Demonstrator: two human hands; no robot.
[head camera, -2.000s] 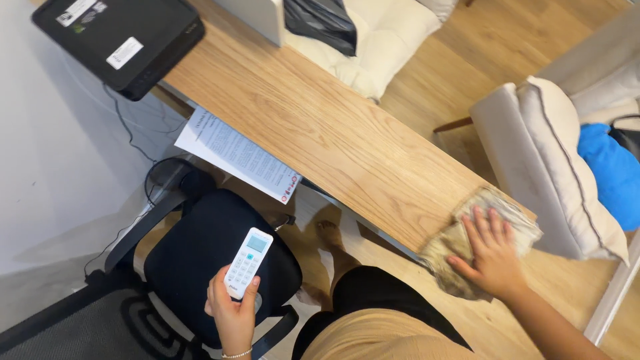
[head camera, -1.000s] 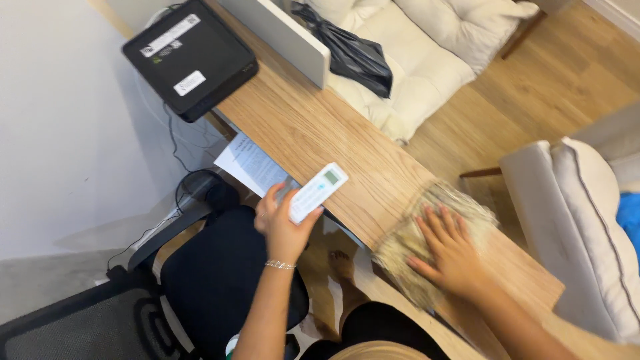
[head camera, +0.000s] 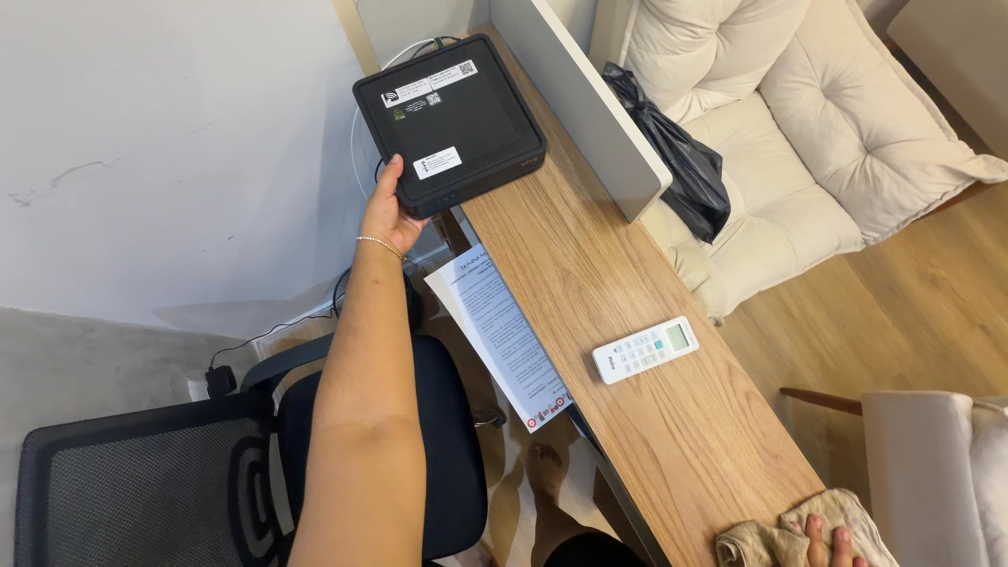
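Observation:
My left hand (head camera: 391, 206) grips the near corner of a flat black router box (head camera: 465, 130) at the far end of the narrow wooden desk (head camera: 583, 260). Its thumb lies on top and its fingers are hidden below the box. A white Philco remote control (head camera: 646, 350) lies on the desktop with its buttons up. At the lower right, my right hand (head camera: 831, 543), partly cut off by the frame's edge, rests on a crumpled beige cloth (head camera: 843, 512) on the desk's near end.
A grey divider panel (head camera: 587, 110) stands along the desk. Printed paper (head camera: 496, 331) juts out below the desktop. A black office chair (head camera: 441, 449) is at left. Beyond the desk are a cushioned cream seat (head camera: 787, 173) with a black plastic bag (head camera: 677, 157), and another armchair (head camera: 913, 472).
My left hand has let go of the remote, now on the desk, and has taken hold of the router box. My right hand and the cloth are now at the frame's lower right. The view has shifted.

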